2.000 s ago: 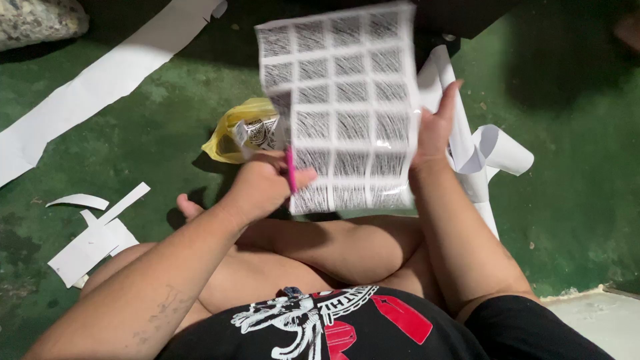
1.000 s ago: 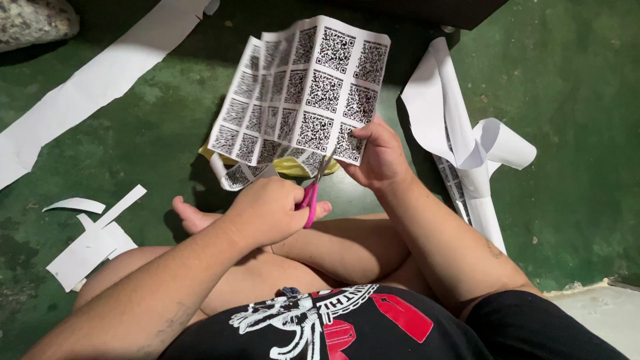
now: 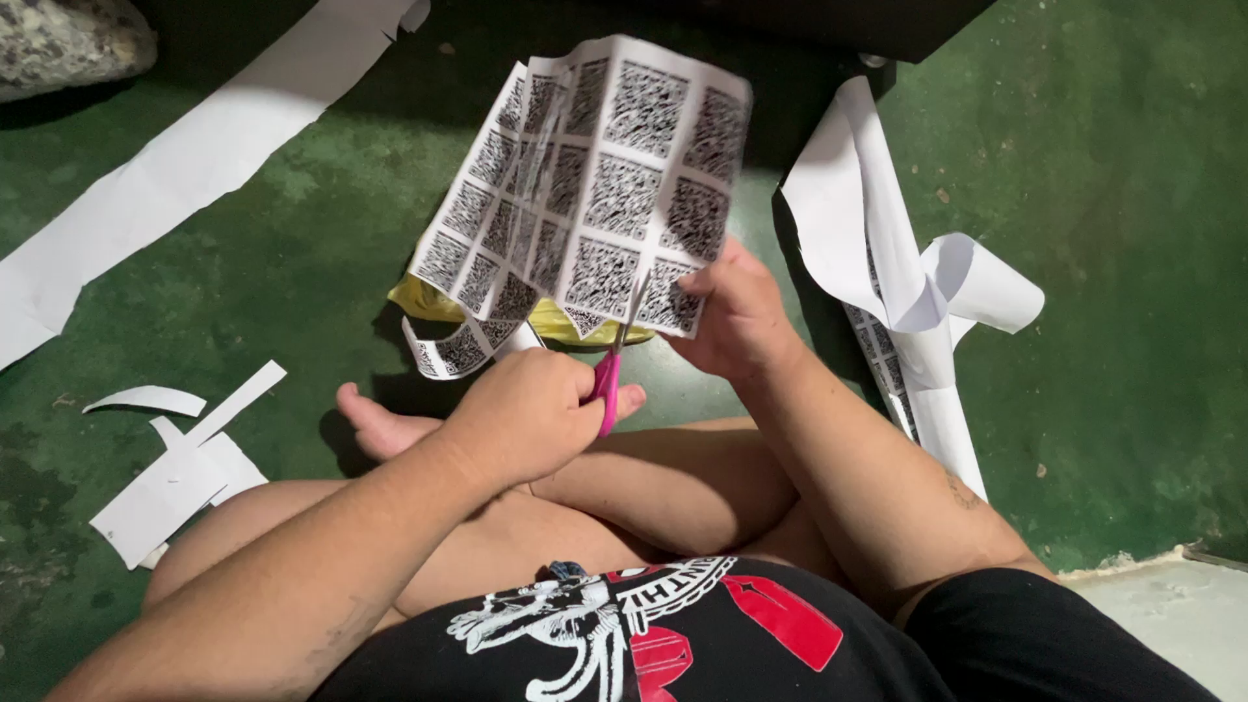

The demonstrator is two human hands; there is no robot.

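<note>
My left hand (image 3: 526, 419) is shut on the pink handles of a pair of scissors (image 3: 608, 385). Their blades point up into the lower edge of a sheet of printed square codes (image 3: 624, 185), between its two rightmost columns. My right hand (image 3: 738, 312) pinches that sheet at its lower right corner, thumb on top. The sheet is creased lengthwise and partly blurred. Under its lower edge lie a yellow plastic bag (image 3: 419, 300) and a curled strip of printed codes (image 3: 456, 353). Whatever the bag holds is mostly hidden.
A long white paper strip (image 3: 185, 156) crosses the green floor at the left. White paper scraps (image 3: 171, 483) lie near my knee. Rolled and curled paper sheets (image 3: 902, 292) lie at the right. A speckled stone (image 3: 73, 44) is at the top left, a dark object (image 3: 829, 24) at the top.
The sheet has tilted and folded since the earliest frame, and the scissors have come to its lower edge. My right hand has moved from the sheet's right side to its lower corner.
</note>
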